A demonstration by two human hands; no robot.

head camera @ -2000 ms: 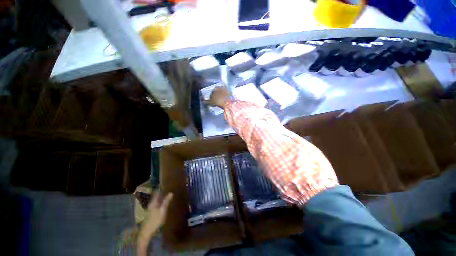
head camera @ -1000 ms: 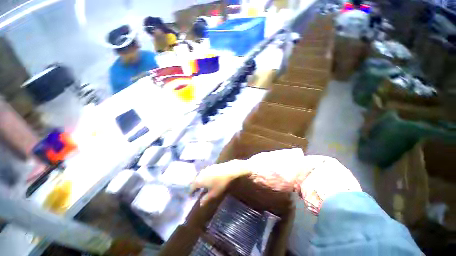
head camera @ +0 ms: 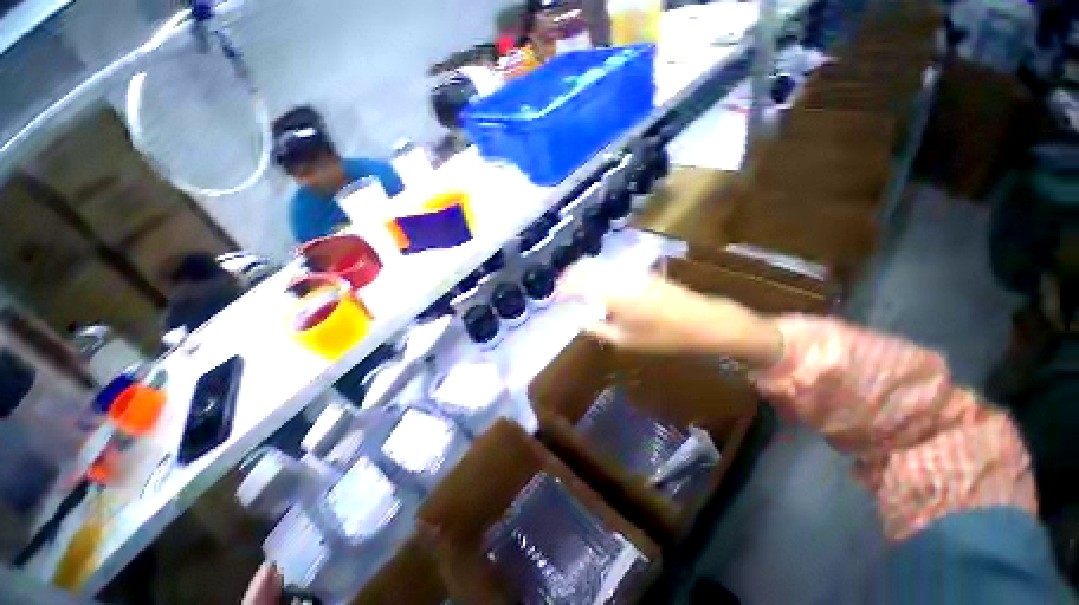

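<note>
My right hand (head camera: 625,305), bare and blurred, reaches over the open cartons with its fingertips beside the black-topped units (head camera: 509,300) on the lower shelf; whether it grips one cannot be told. My left hand (head camera: 263,584) shows only as fingertips at the bottom edge, near the pale squarish containers (head camera: 360,496); its grip is hidden. The nearest open carton (head camera: 456,487) holds a silvery ribbed air-column cushion bag (head camera: 554,546). The carton beside it (head camera: 566,381) holds another ribbed bag (head camera: 645,435).
Brown cartons (head camera: 816,177) run in a row away to the upper right. The white bench (head camera: 266,355) carries a blue tote (head camera: 568,112), a smartphone (head camera: 212,409), and a yellow tape roll (head camera: 331,325). A person in blue (head camera: 314,213) is across the bench. Dark green sacks (head camera: 1041,231) stand right.
The view has turned along the bench and row. My right hand has moved from the pale containers past the nearest carton to the black-topped units. My left fingertips show again at the bottom.
</note>
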